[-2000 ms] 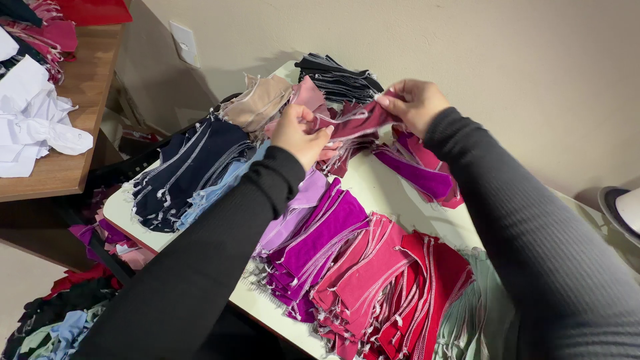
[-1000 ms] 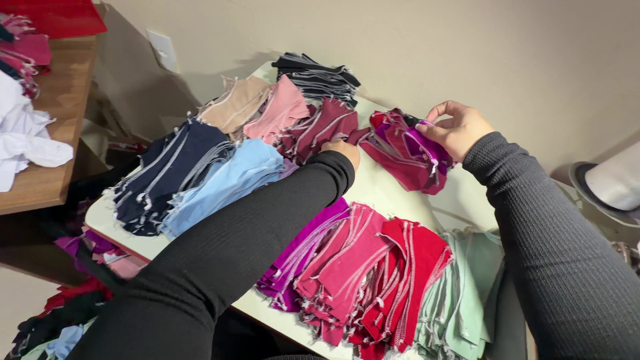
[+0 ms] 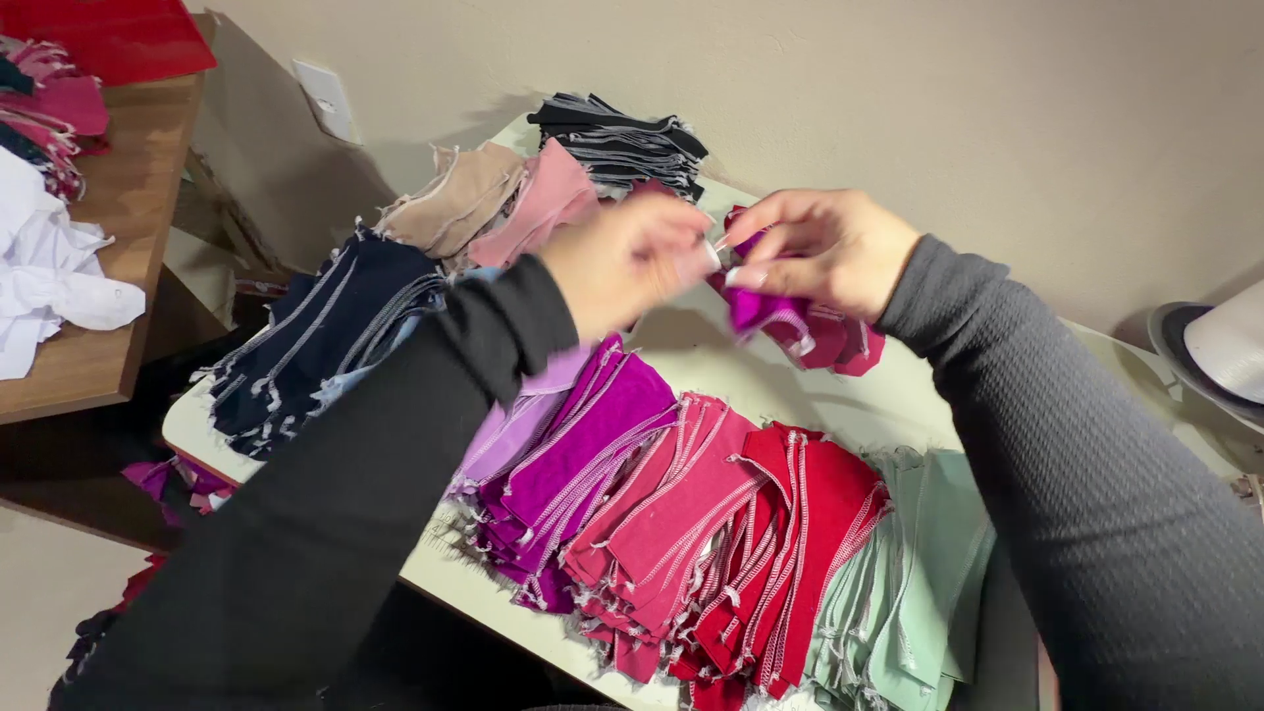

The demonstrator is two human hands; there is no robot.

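Observation:
Over the back of the pale table, my right hand [image 3: 825, 252] holds a purple fabric piece [image 3: 755, 308], with crimson pieces [image 3: 839, 341] hanging beneath it. My left hand [image 3: 642, 262], blurred, meets it at the fingertips; whether it grips anything is unclear. Behind lie black pieces [image 3: 622, 143], with pink [image 3: 538, 202] and beige ones [image 3: 459, 193] beside them. Navy pieces [image 3: 321, 331] lie to the left, partly behind my sleeve. Along the front edge are overlocked stacks in lilac [image 3: 513, 425], purple [image 3: 592, 444], rose [image 3: 681, 504], red [image 3: 810, 533] and mint green [image 3: 918, 563].
A wooden desk [image 3: 148, 197] at the left holds white cloth [image 3: 49, 276], pink scraps [image 3: 64, 109] and a red item [image 3: 109, 39]. The wall [image 3: 889, 89] with a socket plate [image 3: 326, 99] stands behind the table [image 3: 444, 568]. A white thread cone [image 3: 1229, 341] is at the right.
My left hand has come away from the maroon pieces toward my right hand. A second before, my right hand was on the purple and crimson bundle, which now shows raised or shifted in its fingers.

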